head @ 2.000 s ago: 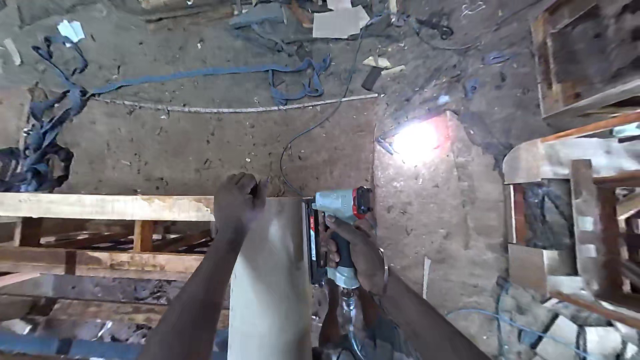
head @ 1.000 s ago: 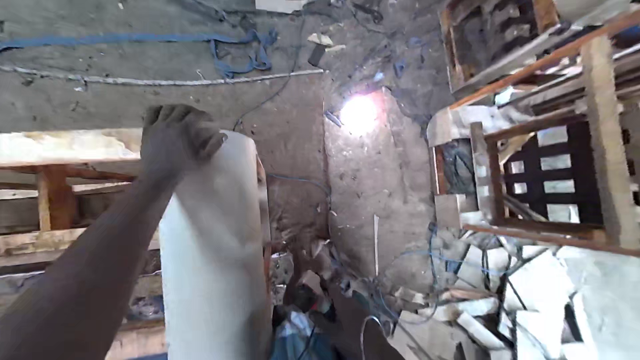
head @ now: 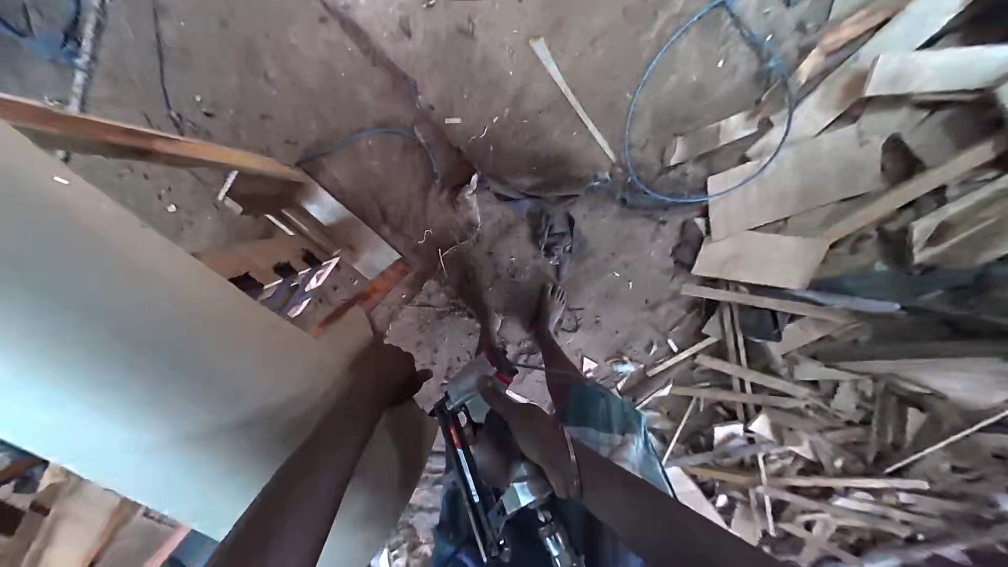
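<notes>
My right hand [head: 524, 429] is closed round the handle of a pneumatic nailer [head: 476, 441], a grey tool with a black and red magazine and an air fitting at its lower end. Close to its left, my left hand [head: 390, 374] rests at the edge of a large pale curved sheet [head: 173, 339]; whether its fingers grip that edge cannot be told. Under the sheet shows a wooden frame [head: 142, 140] with a reddish-brown rail. The nailer's nose lies near the sheet's edge, and contact between them is unclear.
Wood offcuts and flat board pieces [head: 795, 189] are heaped along the right side. A blue hose [head: 630, 134] loops over the dirt floor [head: 504, 94], beside a thin pale strip [head: 573, 98]. My bare feet [head: 554, 307] stand just beyond the nailer.
The view has swung strongly toward the offcuts and my feet. My left hand, on the sheet's far end a second ago, is now at an edge beside the nailer.
</notes>
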